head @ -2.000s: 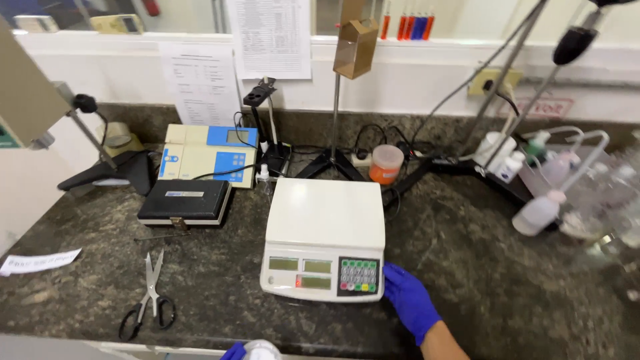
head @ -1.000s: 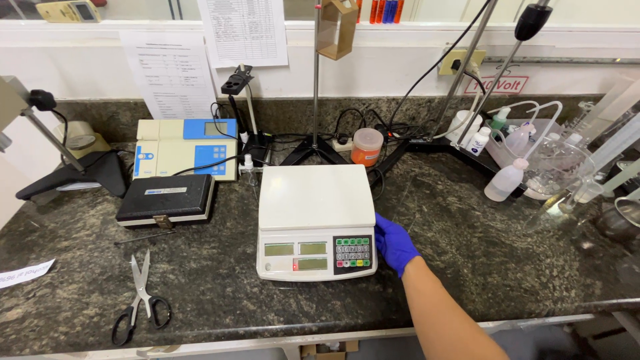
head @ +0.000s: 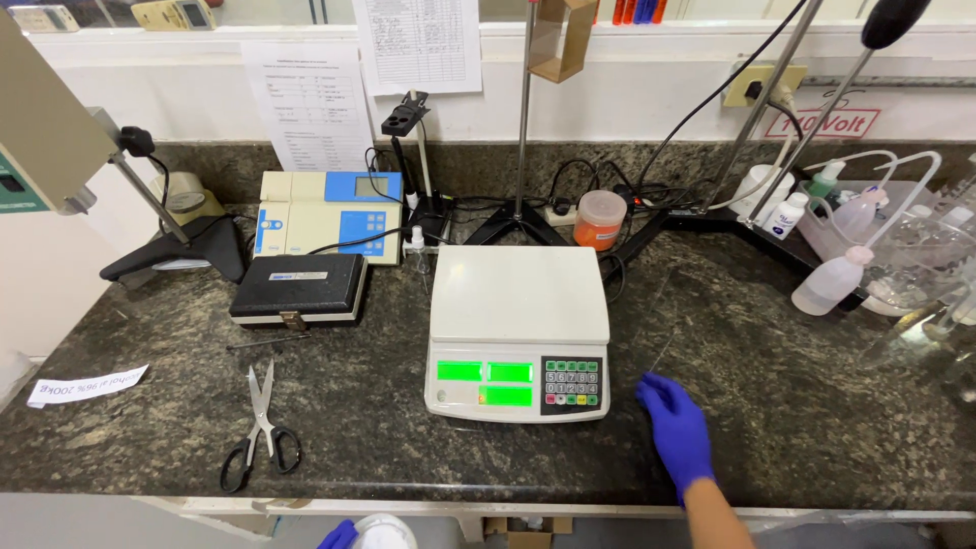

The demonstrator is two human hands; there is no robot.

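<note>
A white digital scale [head: 520,328] stands on the dark stone counter, its three displays lit green. My right hand [head: 677,431], in a blue glove, is just right of the scale and apart from it; whether its fingers hold anything thin is unclear. At the bottom edge my left hand [head: 338,535], also blue-gloved, shows only in part, at the side of a white round container [head: 383,532] with white contents. Black-handled scissors [head: 261,427] lie spread on the counter left of the scale.
Behind the scissors are a black case [head: 299,286], a beige-and-blue meter [head: 328,217] and a stand base [head: 183,248]. An orange-filled jar [head: 600,219] stands behind the scale. Wash bottles [head: 831,282] and glassware are at right. A printed paper strip [head: 88,386] lies at left.
The scale's displays, unlit before, are now lit green. My right hand has left the scale's right side and moved a little right and toward the counter's front. The container and left hand are back in view.
</note>
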